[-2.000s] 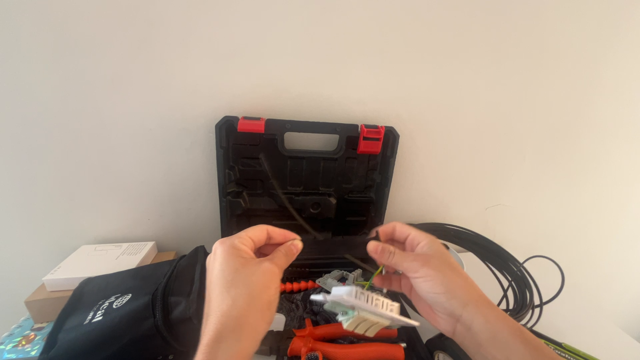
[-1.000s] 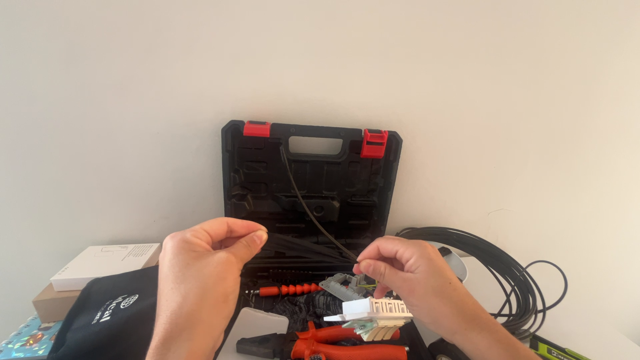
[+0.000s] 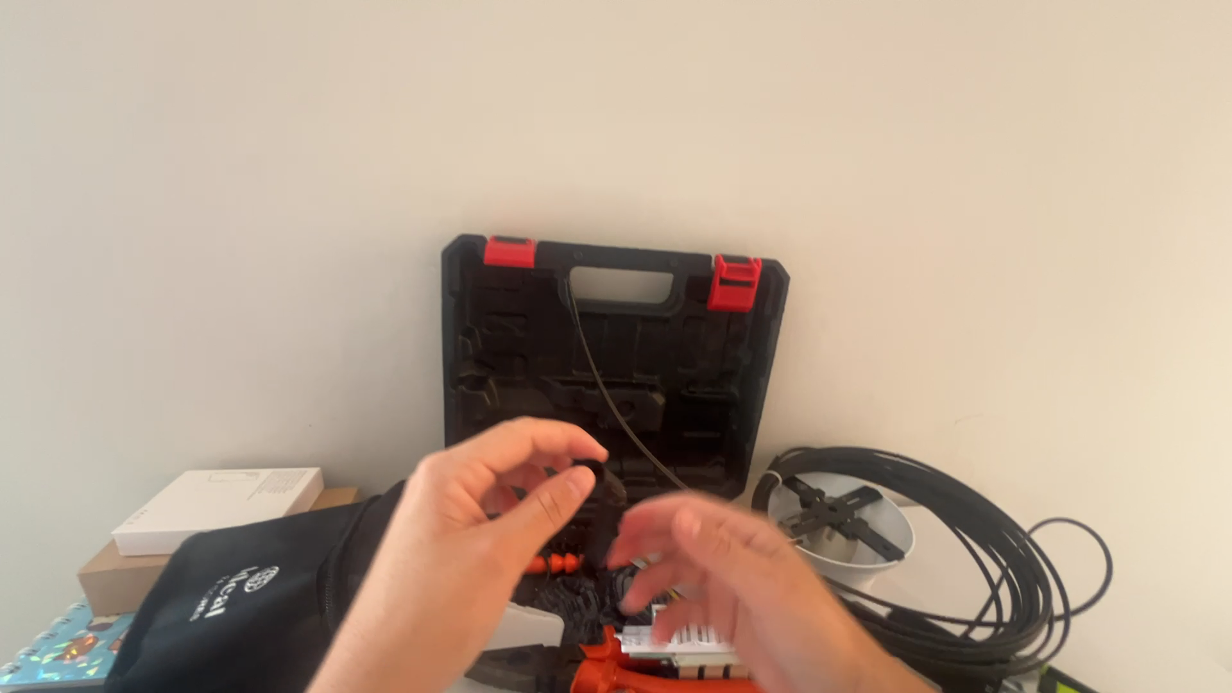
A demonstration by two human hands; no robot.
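My left hand [image 3: 481,529] is raised in front of the open black tool case [image 3: 616,356], thumb and index finger slightly apart. A small dark shape lies by their tips; whether it is held is unclear. My right hand [image 3: 722,568], blurred, has its fingers spread. A thin dark cable [image 3: 609,395] curves up from behind it across the case lid. Partly hidden below this hand is a white slotted plastic piece [image 3: 674,640]. Pliers with orange handles [image 3: 664,681] lie underneath, beside an orange ribbed flexible piece [image 3: 561,564].
Coiled black cable [image 3: 1001,568] and a white round container with a black cross-shaped part [image 3: 833,515] stand at right. At left are a black fabric pouch [image 3: 241,597], a white box [image 3: 217,505] on a cardboard box [image 3: 111,582], and a spiral notebook [image 3: 77,645].
My left hand has moved right, toward my right hand, and its thumb and index finger have parted. The fingers of my right hand have spread from their pinch on the thin cable.
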